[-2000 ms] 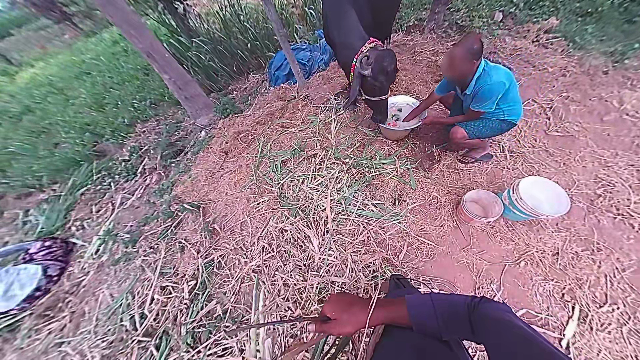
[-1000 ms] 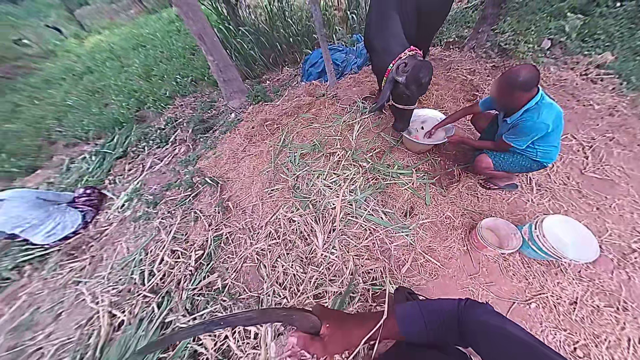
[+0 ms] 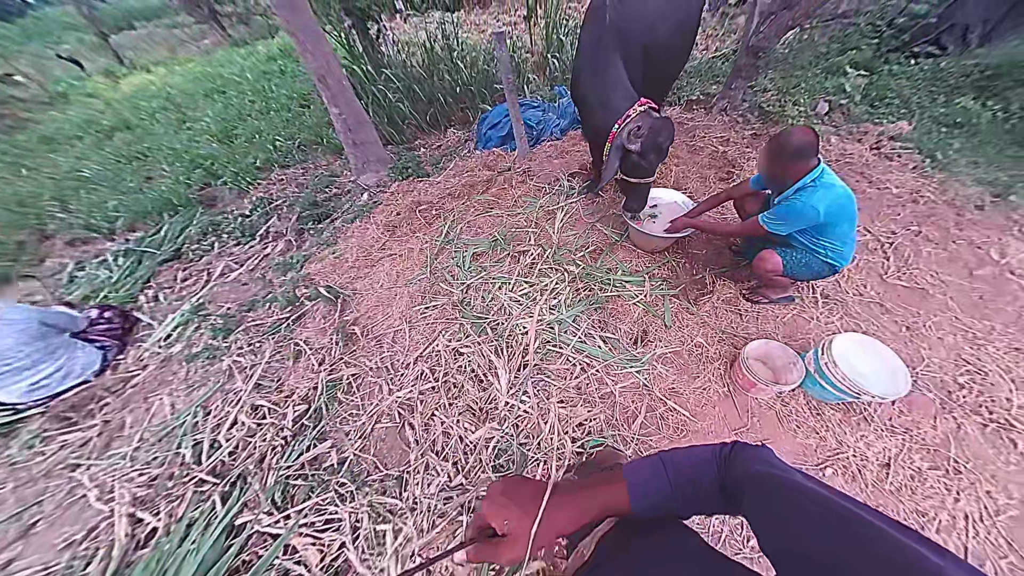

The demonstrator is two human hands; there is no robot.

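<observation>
My right hand (image 3: 512, 520), in a dark sleeve, is low in the view, closed around a sickle. Only a thin, dark part of the sickle (image 3: 436, 558) shows, left of the fingers. A pale dry stalk crosses the back of the hand. Around and beyond it lie dry stalks with green leaves (image 3: 544, 312). My left hand is out of view. Farther off, a dark buffalo (image 3: 632, 72) with a colourful beaded collar lowers its muzzle into a white basin (image 3: 650, 236). A squatting person in a blue shirt (image 3: 812, 216) has both hands at the basin.
A small reddish bucket (image 3: 768, 368) and a blue-and-white bucket (image 3: 856, 368) stand at the right. Another person in a grey top (image 3: 44, 352) is at the left edge. A tree trunk (image 3: 336, 96), a wooden post (image 3: 512, 96) and a blue tarp (image 3: 544, 120) are at the back.
The sickle's curved blade, seen broad one second ago, now shows only as a thin strip. The squatting person's hands have shifted at the basin. The person at the left shows more than two seconds ago.
</observation>
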